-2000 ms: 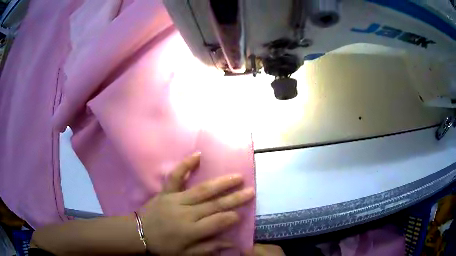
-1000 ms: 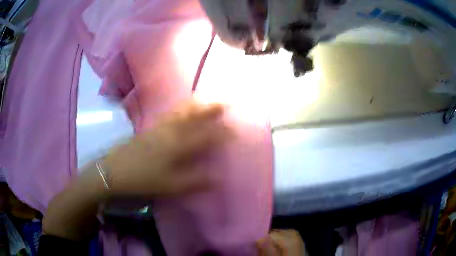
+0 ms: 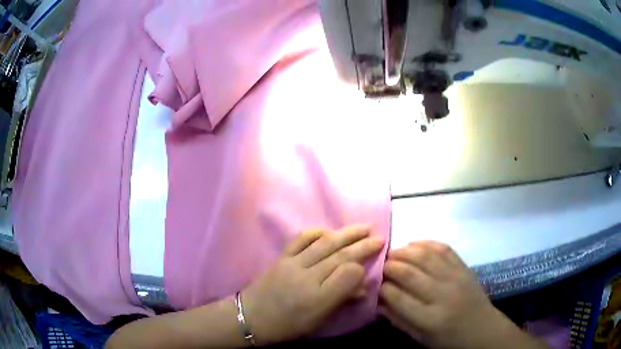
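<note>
A pink garment panel [image 3: 225,225] lies on the machine table, its right edge running up towards the needle area. My left hand [image 3: 313,283] lies on the panel near that edge, fingers pointing right. My right hand [image 3: 432,293] pinches the panel's right edge between thumb and fingers, close beside my left fingertips. The sewing machine head [image 3: 381,41] stands above, and lamp glare hides the presser foot, the needle and the cloth below them.
Stacked pink panels [image 3: 75,170] lie along the table's left side. Bunched pink cloth [image 3: 197,82] lies behind the panel. A marked grey tape [image 3: 545,266] follows the table's front edge. Blue crates show at the lower left [image 3: 65,334] and lower right [image 3: 580,317].
My left hand has moved right and down after sweeping over the cloth. My right hand has come up from the bottom edge to the cloth edge. The panel lies spread wider.
</note>
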